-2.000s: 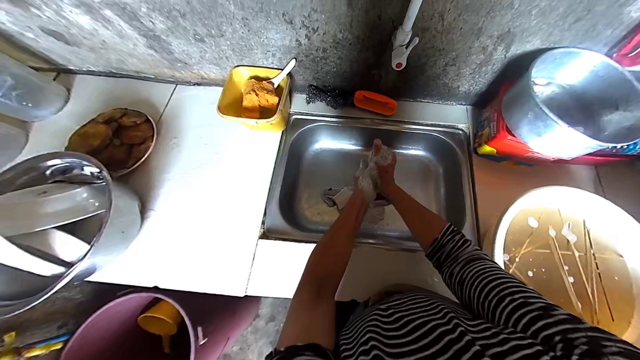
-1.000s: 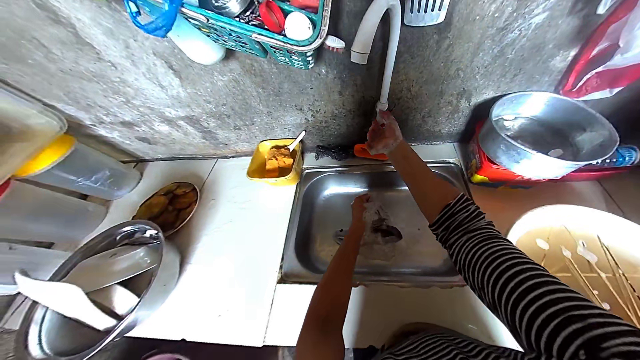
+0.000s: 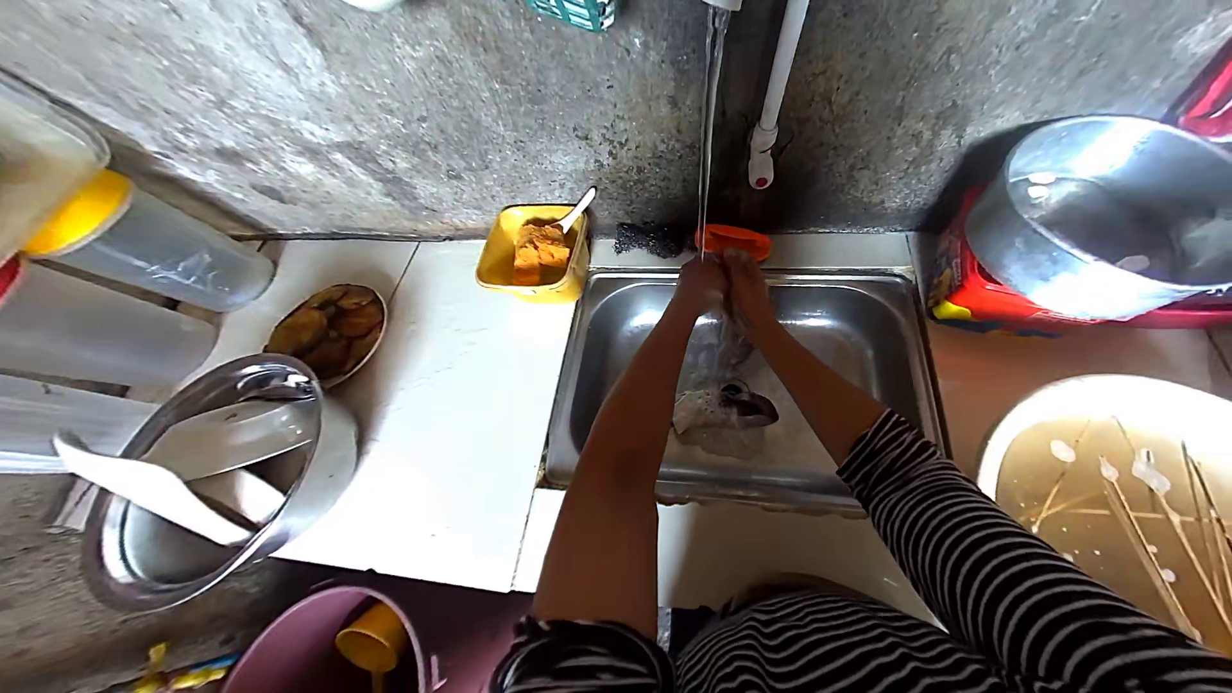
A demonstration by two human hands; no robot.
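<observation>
My left hand [image 3: 704, 280] and my right hand [image 3: 745, 281] are close together under a thin stream of water [image 3: 711, 125], over the back of the stainless steel sink [image 3: 866, 289]. Neither visibly holds anything; their fingers are too small and overlapped to read. Just behind them lies an orange dish [image 3: 736, 241], with a black scouring pad [image 3: 650, 239] to its left. A wet cloth-like item [image 3: 705, 412] and a dark item [image 3: 754, 408] lie on the sink bottom below my wrists. The white tap [image 3: 722, 4] shows only at the top edge.
Left of the sink are a yellow tub [image 3: 496, 260] of orange food with a spoon, a bowl [image 3: 327, 332] of brown pieces, and a metal pot [image 3: 337, 452] with ladles. On the right stand a large metal pot [image 3: 1049, 241] and a basin [image 3: 1001, 433] of sticks in liquid. A purple bucket [image 3: 279, 645] stands below.
My right hand has come down from the tap's pipe and joined my left hand at the back of the sink. Water now runs from the tap. Earlier, both hands were soapy and together over the sink.
</observation>
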